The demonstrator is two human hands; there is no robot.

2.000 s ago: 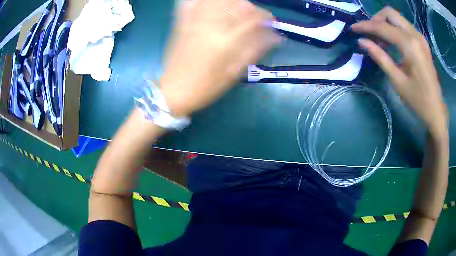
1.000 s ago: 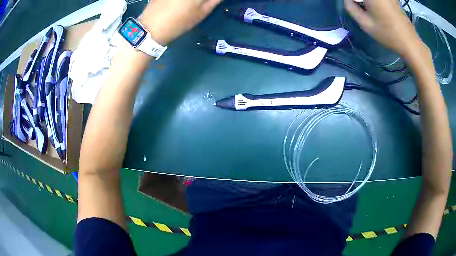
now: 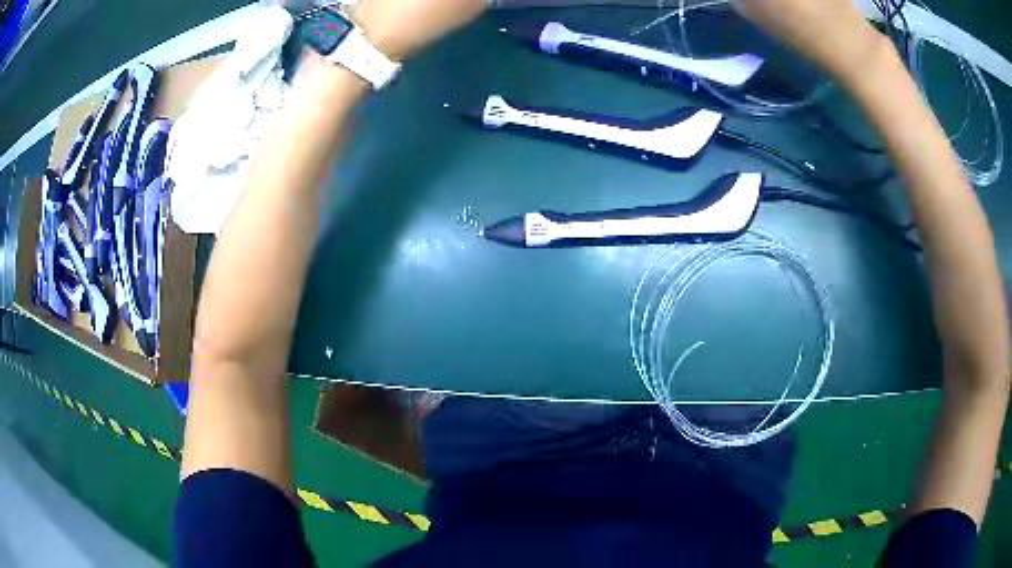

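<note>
Three black-and-white 3D pens lie on the green mat with tips to the left: a far pen (image 3: pixel 710 71), a middle pen (image 3: pixel 677 138) and a near pen (image 3: pixel 644 226). Black cables leave the rears of the middle and near pens. My left hand (image 3: pixel 420 20) is at the top edge, left of the far pen's tip, its fingers cut off. My right hand (image 3: pixel 808 28) is at the top edge, above the far pen's rear, its fingers also out of view. Clear filament (image 3: pixel 766 111) loops around the far pen's rear.
A clear filament coil (image 3: pixel 657 322) lies below the near pen and overhangs the bench's front edge. More filament loops and cables lie at the far right. At left are a crumpled white cloth (image 3: pixel 222 139) and a cardboard tray (image 3: pixel 175 305) of jumbled pens.
Since a second ago, clear filament loops have appeared around the far pen's rear. Both hands have moved further past the top edge. Earlier, my hands were over the pens, which have since shifted left.
</note>
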